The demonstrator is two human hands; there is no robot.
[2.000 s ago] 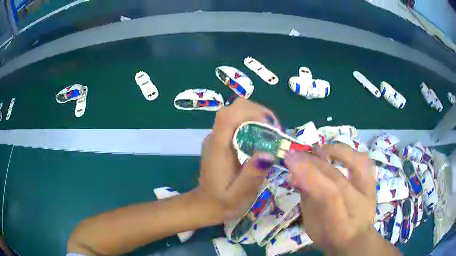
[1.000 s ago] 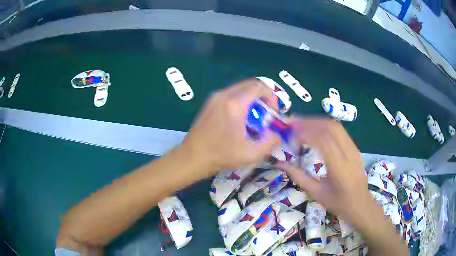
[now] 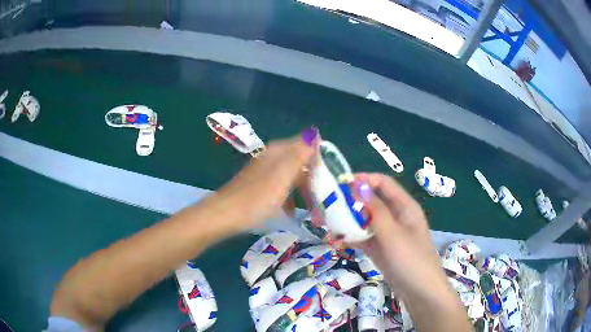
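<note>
A white housing shell (image 3: 332,198) with blue printed marks is held up between my hands, above the near end of the pale rail. A green circuit board (image 3: 332,159) shows in its upper end, and blue shows along its side. My right hand (image 3: 395,227) grips the shell's lower right side. My left hand (image 3: 269,178) is at its upper left edge, fingertips at the rim; its lower fingers are partly hidden behind the shell. Both hands are slightly blurred.
A pile of printed shells (image 3: 304,285) lies below my hands and to the right. One shell (image 3: 196,296) lies apart at its left. Shells and flat covers (image 3: 385,152) lie along the green belt beyond the pale rail (image 3: 84,170). A clear plastic bag (image 3: 551,292) is far right.
The blue glow seen in my left hand is gone. The held shell is now upright with its printed side showing. A shell now lies on the belt left of my hands. The view has shifted.
</note>
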